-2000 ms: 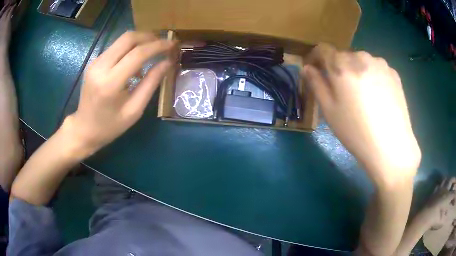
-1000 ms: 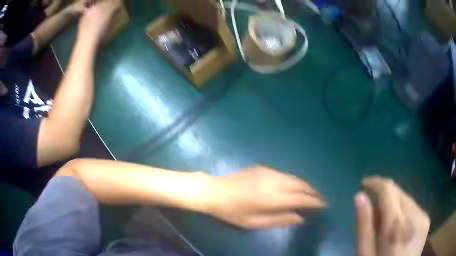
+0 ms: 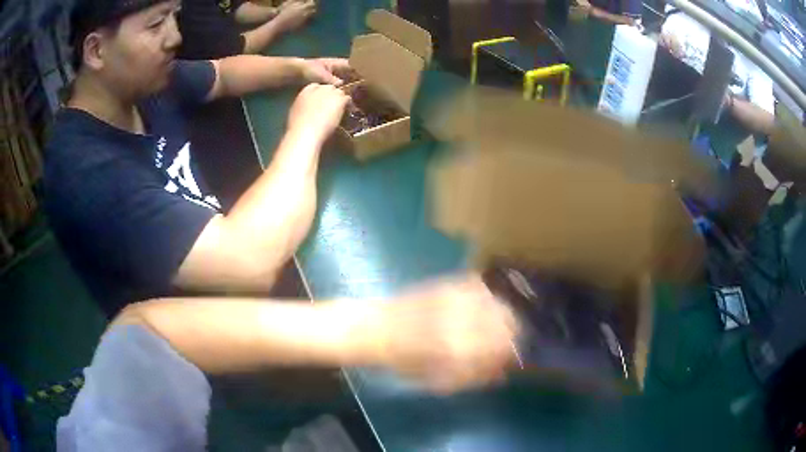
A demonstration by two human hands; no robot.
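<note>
An open brown mailer box (image 3: 558,212) is in front of me, right of centre and blurred. Its lid stands up and its inside faces me. Dark contents (image 3: 570,331) with shiny glints lie in it; I cannot tell the single items. My left hand (image 3: 464,331) is blurred at the box's left edge, fingers closed around that side. My right hand is not in view.
At the left a person (image 3: 133,177) in a dark shirt has both hands at another open box (image 3: 384,137) on the green bench (image 3: 353,221). Behind are a yellow-framed black unit (image 3: 513,66), a white bottle-like container (image 3: 627,75) and other people's arms.
The view has swung up and left, showing the neighbour. My left hand, empty a second ago, is now at an open box. My right hand has left the picture.
</note>
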